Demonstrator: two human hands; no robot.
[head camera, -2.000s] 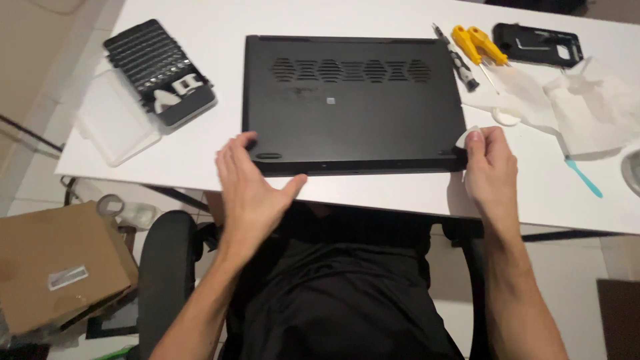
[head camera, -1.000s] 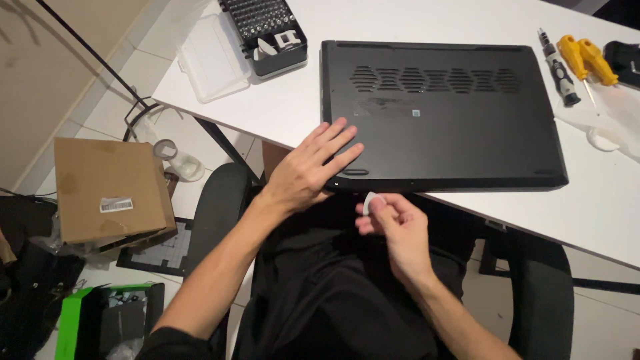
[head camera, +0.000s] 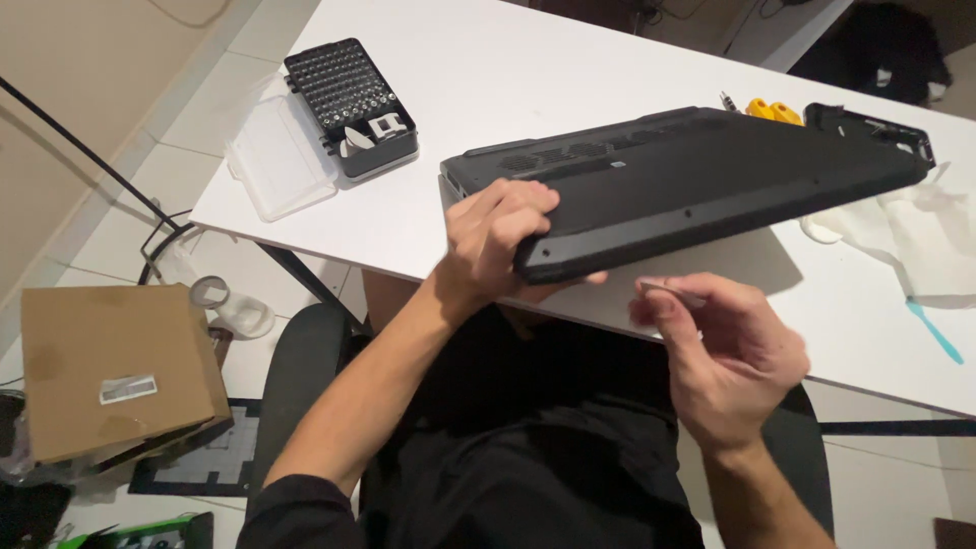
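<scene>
A black laptop (head camera: 686, 183) is upside down, its vented bottom cover facing up and its near edge lifted off the white table. My left hand (head camera: 503, 236) grips the laptop's near left corner, fingers on top and some beneath. Below the near edge, apart from the laptop, my right hand (head camera: 717, 343) pinches a small, thin, pale pick (head camera: 672, 290) between thumb and fingers. Part of the pick is hidden by the fingers.
Left on the white table (head camera: 503, 76) lies an open screwdriver bit case (head camera: 351, 107) with a clear lid (head camera: 282, 160). Beyond the laptop are yellow-handled tools (head camera: 772, 111) and a black tray (head camera: 869, 130). Whitish tissue (head camera: 930, 229) and a turquoise tool (head camera: 935, 331) lie right. A cardboard box (head camera: 114, 358) stands lower left.
The laptop, flat on the table before, is now tilted with its near edge raised. My left hand has gone from resting on it to gripping its corner. The view has shifted.
</scene>
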